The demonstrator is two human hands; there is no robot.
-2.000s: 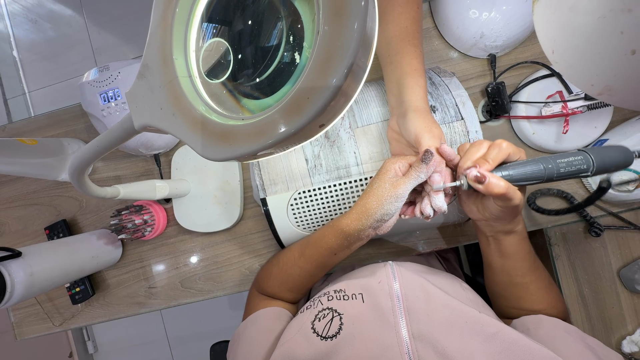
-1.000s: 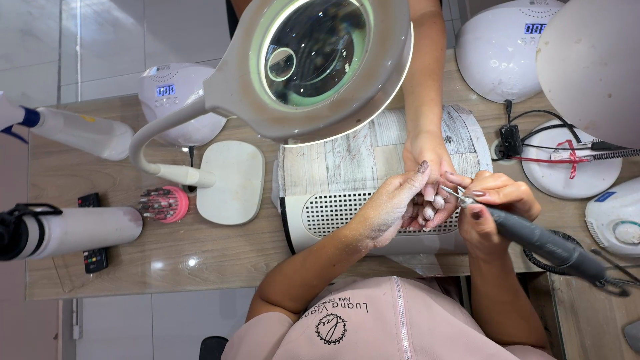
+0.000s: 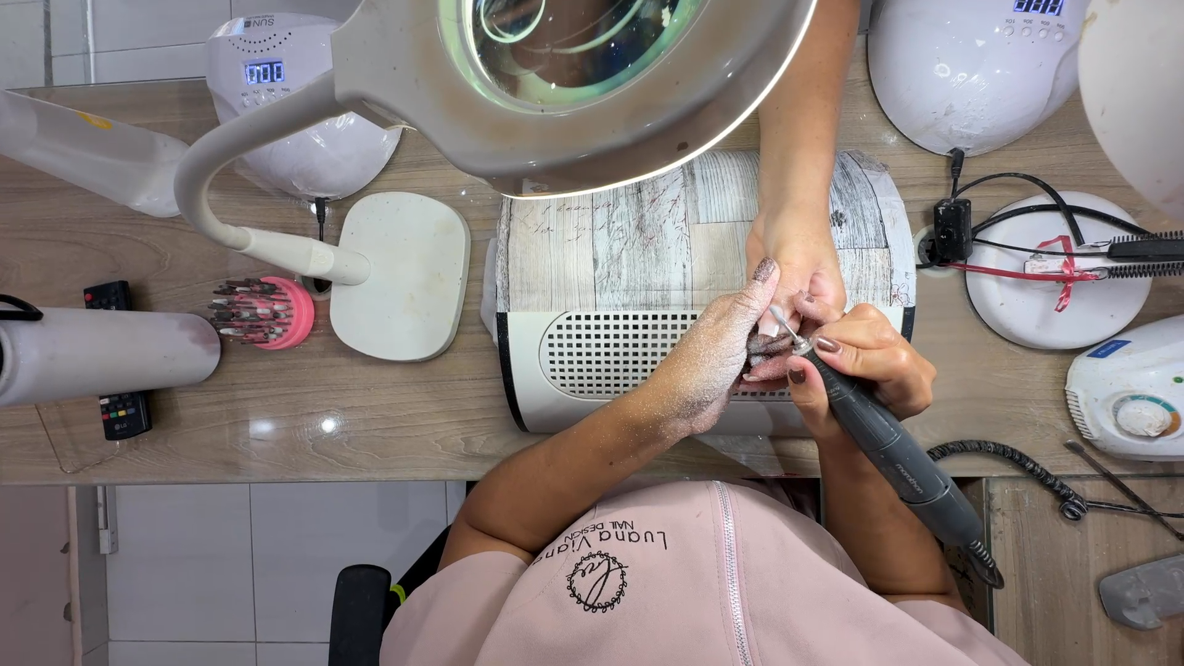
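My right hand (image 3: 865,361) grips a dark grey electric nail drill (image 3: 893,453), its thin bit pointing up and left at a fingertip of the other person's hand (image 3: 797,259). Pale dust coats my left hand (image 3: 717,361), which holds that person's fingers from the left, thumb on top. The other hand reaches in from the top over a nail dust collector (image 3: 615,351) with a perforated grille and a wood-print cover. Whether the bit touches the nail cannot be told. A ring magnifier lamp (image 3: 592,148) hangs above and left of the hands.
Left are the lamp's white base (image 3: 400,277), a pink bur holder (image 3: 294,313), a white bottle (image 3: 111,356), a remote control (image 3: 125,416) and a nail lamp (image 3: 305,139). Right are another nail lamp (image 3: 971,83), a round white base with cables (image 3: 1045,305) and the drill's control box (image 3: 1128,388).
The drill has swung from pointing almost level to a steep slant, its rear end now lower right. My left hand still holds the other person's fingers. The view has shifted.
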